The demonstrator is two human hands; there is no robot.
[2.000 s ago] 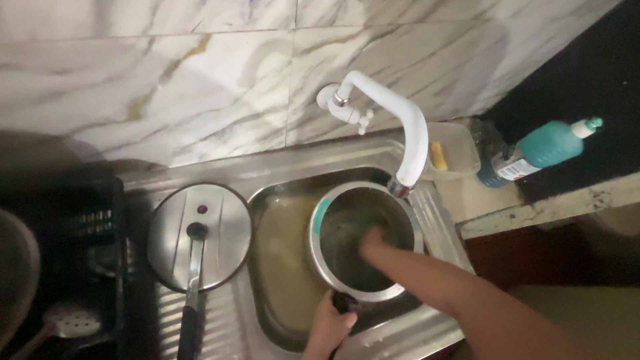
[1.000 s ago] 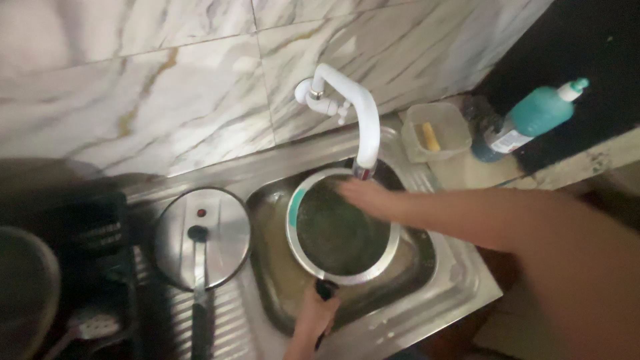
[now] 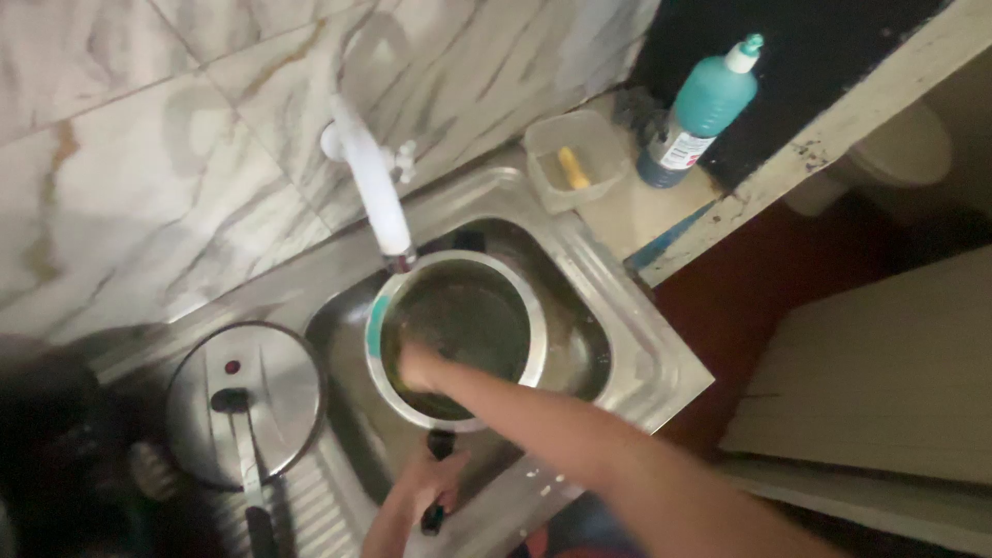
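Note:
A round metal pot (image 3: 538, 333), with a teal patch on its rim, sits in the steel sink (image 3: 573, 341) under the white faucet (image 3: 376, 194). My left hand (image 3: 435, 477) grips the pot's black handle (image 3: 442, 443) at the near side. My right hand (image 3: 418, 366) reaches inside the pot at its left inner wall; its fingers are blurred, and whether they hold anything is hidden. Left of the basin, a round pressure cooker lid (image 3: 287, 372) with a long black-ended handle lies on the ribbed drainboard (image 3: 310, 496).
At the back right corner stand a clear plastic tub (image 3: 542, 174) with a yellow object inside and a teal bottle (image 3: 713, 97) of liquid. A marble-look tiled wall (image 3: 256, 155) rises behind the sink. Dark items crowd the far left.
My right hand has moved from the pot's far inner side to its left inner wall. My left hand stays on the handle. The view has shifted.

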